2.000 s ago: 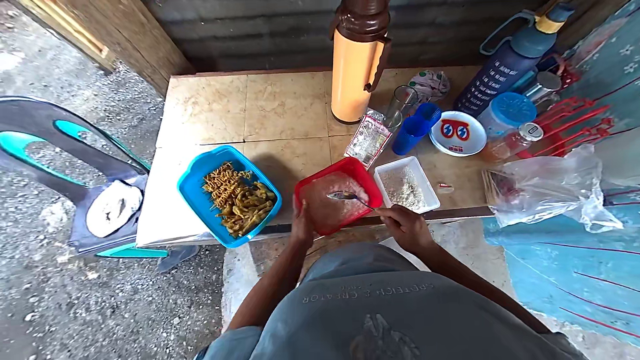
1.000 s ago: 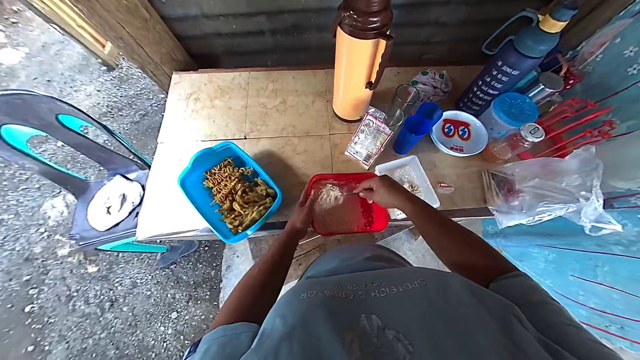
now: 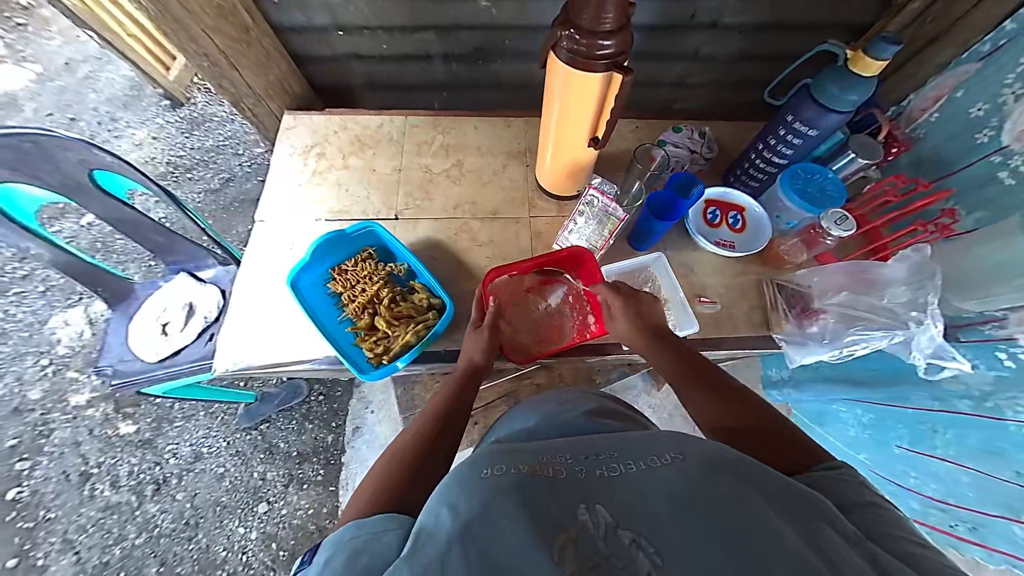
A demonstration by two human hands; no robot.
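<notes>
A red plastic container point(image 3: 546, 308) with a pale powdery or liquid mix inside is at the front edge of the tiled table, tilted slightly. My left hand point(image 3: 481, 334) grips its left side. At its right rim, my right hand point(image 3: 634, 314) is closed on a metal spoon point(image 3: 570, 278), whose bowl end reaches into the container. Just right, partly behind that hand, lies a white plastic tray point(image 3: 678, 298) holding some white powder. A blue plastic basin point(image 3: 308, 282) with skewered, yellowish meat pieces point(image 3: 386, 308) stands to the left, apart from both hands.
Behind the red container are a foil packet point(image 3: 593, 222), an orange thermos point(image 3: 572, 120), blue cups point(image 3: 664, 212) and a drinking glass point(image 3: 642, 172). A white bowl point(image 3: 728, 222), a lidded jar point(image 3: 812, 238), a large blue bottle point(image 3: 792, 128) and a clear plastic bag point(image 3: 864, 304) are at the right.
The white clump seen in the red container one second ago is now mostly spread out. The container has tilted, and my right hand has shifted at its right side.
</notes>
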